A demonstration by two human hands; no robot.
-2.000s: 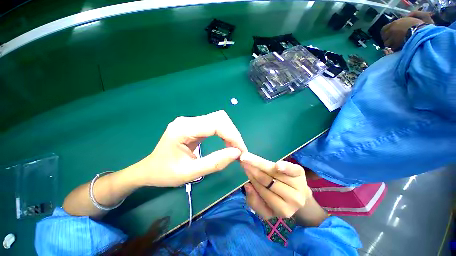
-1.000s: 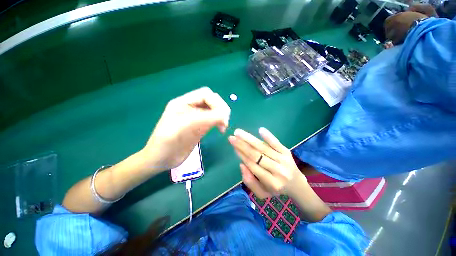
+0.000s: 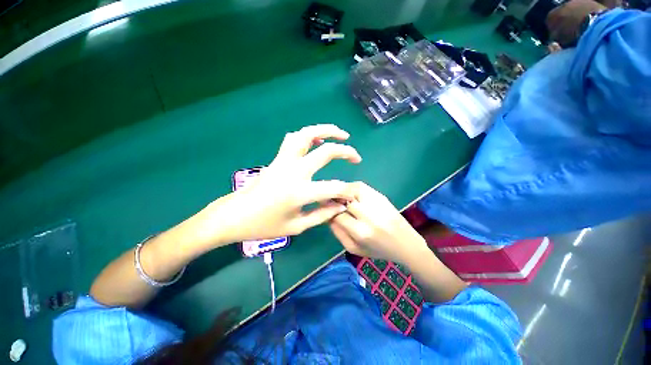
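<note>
My left hand is over the bench, its thumb and forefinger brought together at the fingertips of my right hand, the other fingers spread. My right hand meets it there with its fingers curled. Anything pinched between the fingertips is too small or hidden to make out. The smartphone lies on the green bench, partly under my left hand and wrist, with its screen lit. A white charging cable runs from its lower end to the bench edge.
Clear trays of parts, black housings and a white sheet lie at the back right. A clear pack and white lump are at left. A pink tray is below the edge. A co-worker's blue sleeve fills the right.
My hands drew apart and have come together again, the right now curled rather than stretched out. More of the phone shows than two seconds ago. The view has shifted slightly.
</note>
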